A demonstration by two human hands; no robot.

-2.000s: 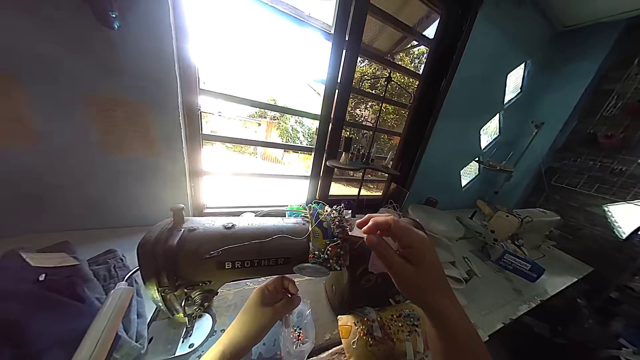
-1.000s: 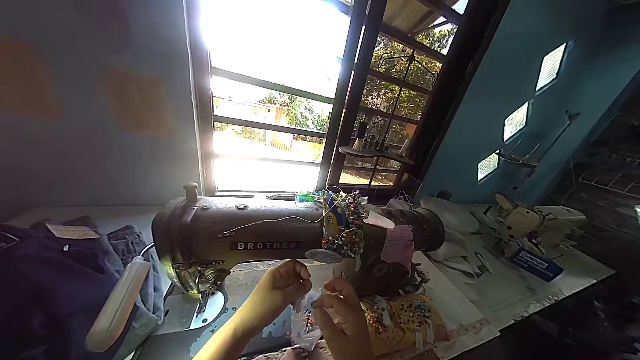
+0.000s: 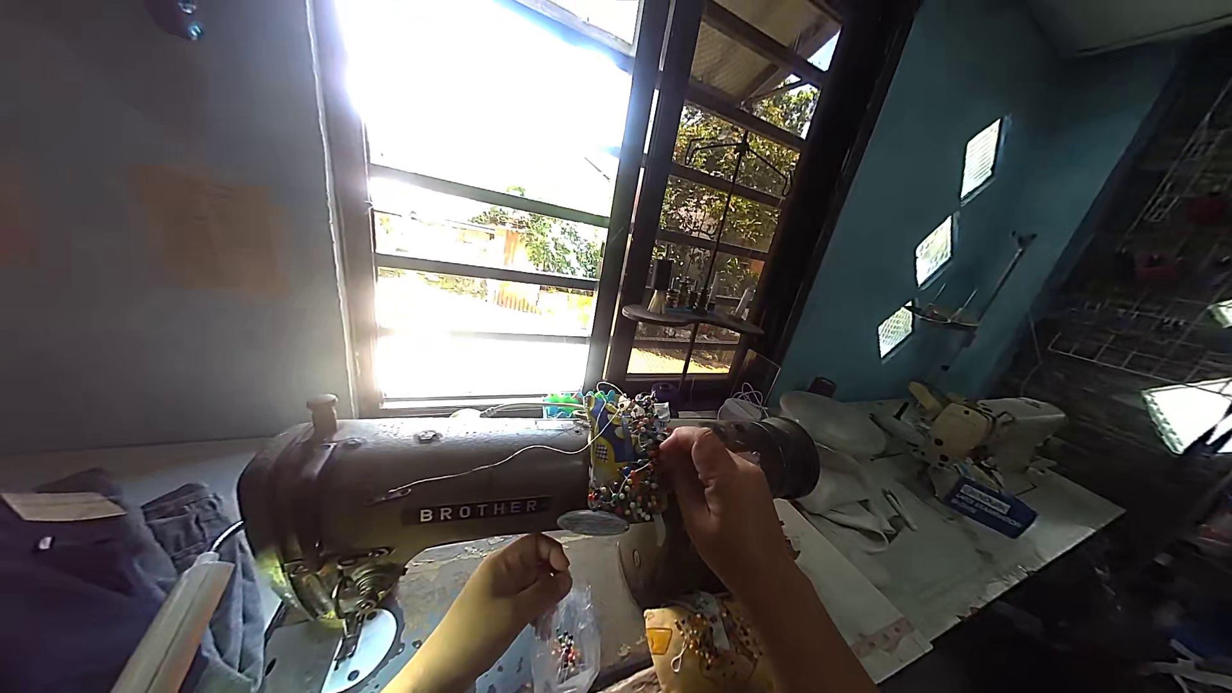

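A dark Brother sewing machine [image 3: 481, 481] stands across the table. Ball-headed pins crowd a patterned pincushion [image 3: 616, 452] on its arm, and the fingertips of my right hand [image 3: 707, 481] are at that cushion's right side; whether they grip a pin is too small to tell. My left hand [image 3: 529, 577], its fingers curled together, is below the machine arm; I cannot tell if anything is between them. Just right of and below it lies a clear plastic bag [image 3: 566, 654] of pins. A yellowish pincushion [image 3: 707, 645] with more pins sits under my right forearm.
Dark blue folded garments [image 3: 87, 587] lie at the left, beside a white lamp-like bar [image 3: 178, 626]. A thread stand [image 3: 691, 318] rises behind the machine by the barred window. On the right side are white cloth [image 3: 847, 491], a blue box [image 3: 991, 505] and another sewing machine [image 3: 982, 433].
Both hands were close together below the machine arm one second ago. Since then my right hand has risen to the patterned pincushion, apart from my left hand, which remains low.
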